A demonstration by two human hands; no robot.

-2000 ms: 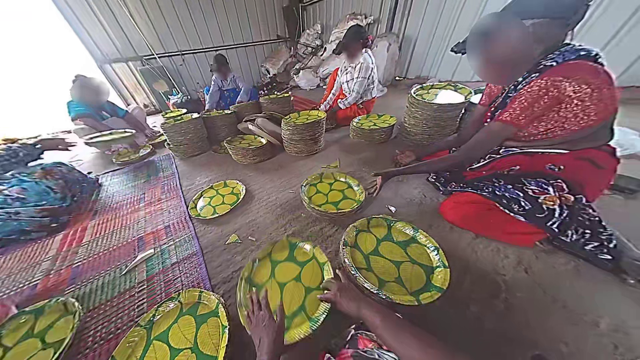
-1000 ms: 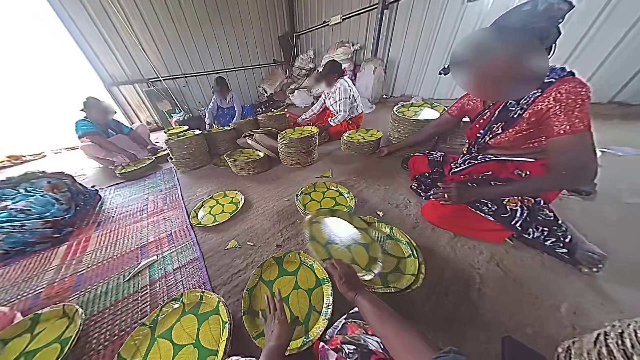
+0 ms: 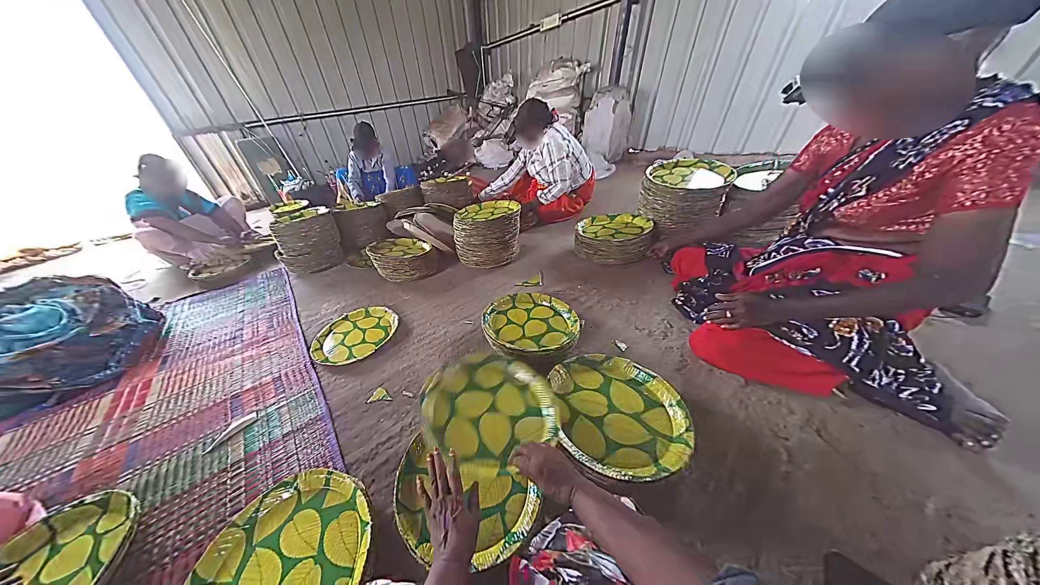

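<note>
Green plates with a yellow leaf print lie around me on the floor. My right hand [image 3: 552,471] grips the lower right rim of a raised, slightly blurred leaf-print plate [image 3: 487,406]. Beneath it, near my lap, rests another leaf-print plate [image 3: 467,544]. My left hand [image 3: 448,504] is spread with its fingers apart over that lower plate, close to the raised plate's bottom edge; whether it touches either is hard to tell. Right of the raised plate is a pile topped by a leaf-print plate [image 3: 626,418], and a smaller stack [image 3: 532,325] stands beyond.
A woven mat [image 3: 187,366] covers the left floor, with more plates [image 3: 292,536] near its edge. A co-worker in red [image 3: 910,203] sits at the right. Other people sit farther back among tall plate stacks [image 3: 487,236]. Sacks [image 3: 561,89] lean at the metal wall.
A blurred plate was over the right-hand pile one second ago; the raised plate is now above the near plate, my right hand at its rim. The co-worker in red has drawn back from the middle stack.
</note>
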